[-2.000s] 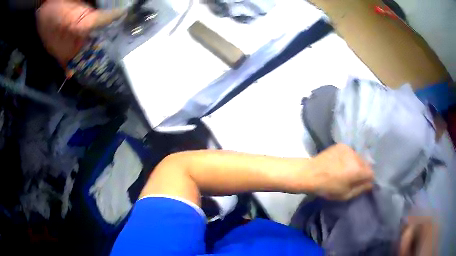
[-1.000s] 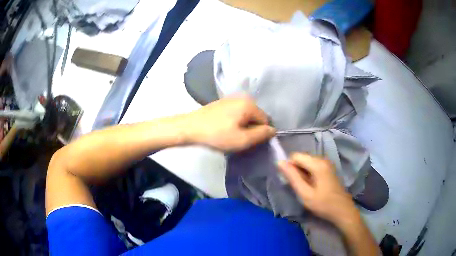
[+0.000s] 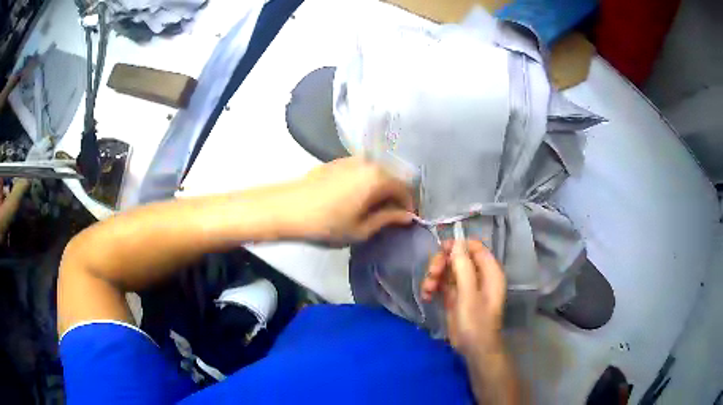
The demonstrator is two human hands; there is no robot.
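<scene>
A bundle of grey garment pieces (image 3: 452,119) lies across the dark-grey padded sleeve board, whose rounded ends (image 3: 313,115) stick out on both sides. A thin cloth tie strip (image 3: 480,210) runs across the bundle's middle and cinches it. My left hand (image 3: 357,199) is closed at the strip's left part, pinching it at the fingertips. My right hand (image 3: 469,289) is just below and to the right, with a strip end between thumb and fingers. The underside of the bundle is hidden.
A brown block (image 3: 151,85) and a long blue-grey and dark strip (image 3: 208,99) lie to the left. Another station with metal rods (image 3: 92,87) is at far left. Brown card (image 3: 572,65), a blue item (image 3: 547,20) and red cloth (image 3: 634,35) are at the back.
The view has swung right since the first frame, and both hands are now at the tie strip. Over the last second my right hand has moved slightly left, closer to my left hand.
</scene>
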